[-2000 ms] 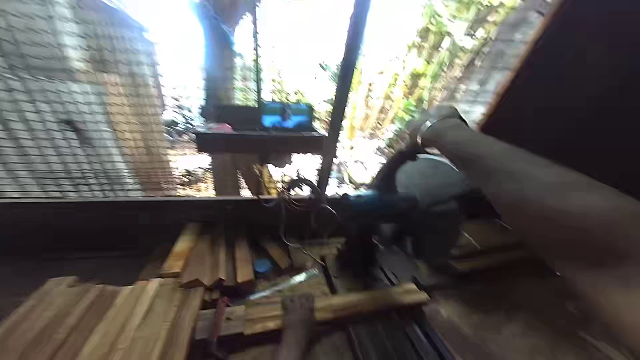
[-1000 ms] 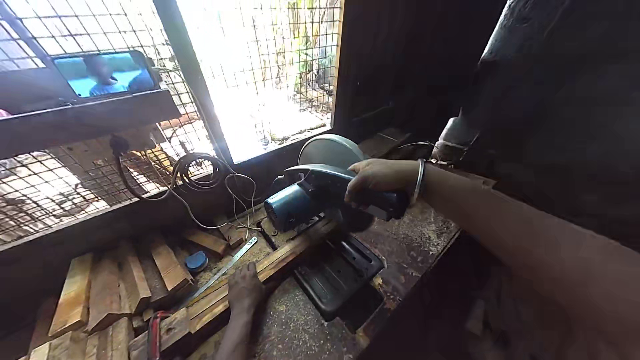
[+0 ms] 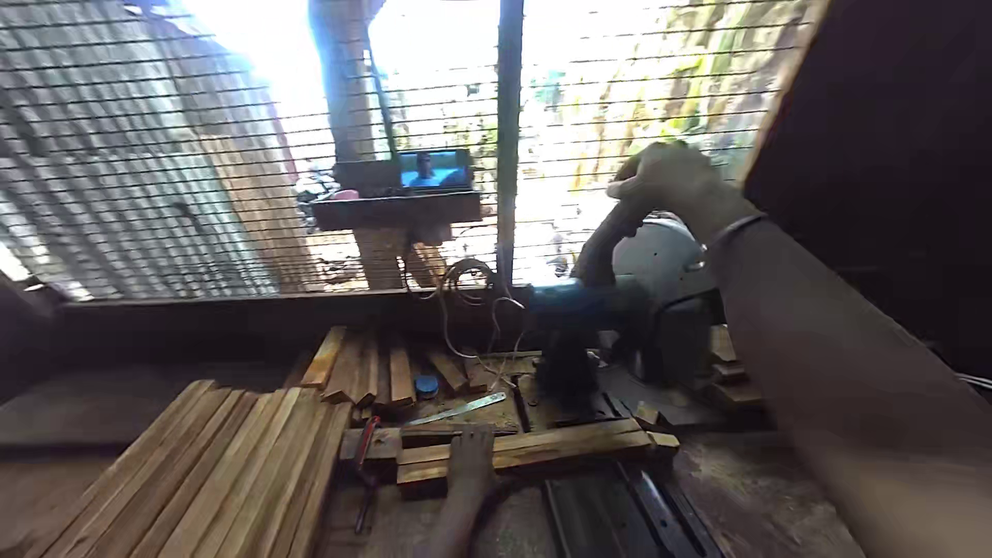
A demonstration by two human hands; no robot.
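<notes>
A chop saw (image 3: 589,306) stands on the bench with its head raised, blurred in places. My right hand (image 3: 670,182) is closed around the top of its handle, beside the pale blade guard (image 3: 659,256). Low in the middle, my left hand (image 3: 471,457) lies on wooden strips (image 3: 558,448) set crosswise over the black saw base (image 3: 612,511). The strips' left end is beside a shorter wood block (image 3: 384,446), with a red-handled tool (image 3: 367,442) on it. Behind my left hand lie a steel ruler (image 3: 465,407) and a blue round object (image 3: 425,386).
Many long wooden strips (image 3: 225,473) lie side by side at the left. Shorter pieces (image 3: 349,368) rest behind them. A coiled cable (image 3: 469,283) hangs by the wire mesh window. A lit screen (image 3: 434,169) stands on a small shelf (image 3: 399,211). Offcuts (image 3: 732,380) lie right of the saw.
The saw's head and my right hand on its handle have risen since one second ago, when the head was down at the wood. The view has swung left and up.
</notes>
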